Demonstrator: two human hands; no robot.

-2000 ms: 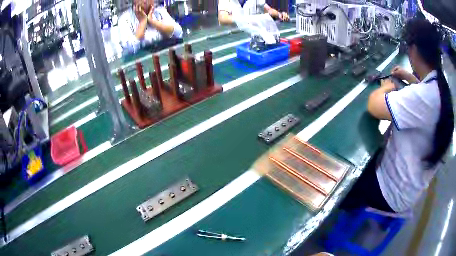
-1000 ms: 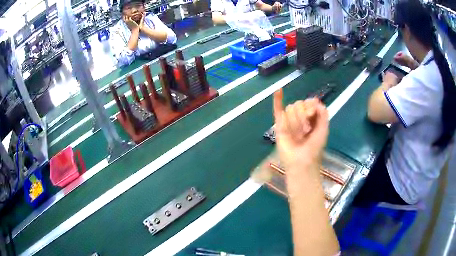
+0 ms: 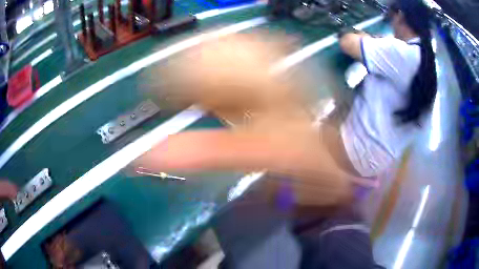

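Observation:
My right hand (image 3: 220, 105) is a large, heavily blurred shape across the middle, thumb and fingers apart, with nothing visible in it. A small blurred part of a hand, seemingly my left hand (image 3: 7, 190), shows at the left edge, cut off, beside a fixture plate (image 3: 32, 190). Another four-hole fixture plate (image 3: 128, 123) lies further up the green surface. A thin pointed tool, seemingly tweezers (image 3: 162, 175), lies below my right hand. The black tray (image 3: 107, 228) at the bottom left holds a copper-coloured heap (image 3: 62, 251) and a partly visible metal piece.
A person in a white shirt (image 3: 391, 79) sits at the upper right. The reddish-brown rack (image 3: 118, 39) and red bin (image 3: 22, 86) stand at the upper left. A blue bin's edge shows at the top. Another plate is cut off at the left edge.
The view has tilted down and shifted right, bringing the black tray into sight. My right hand now spreads larger and blurred across the middle, its fingers pointing left instead of up.

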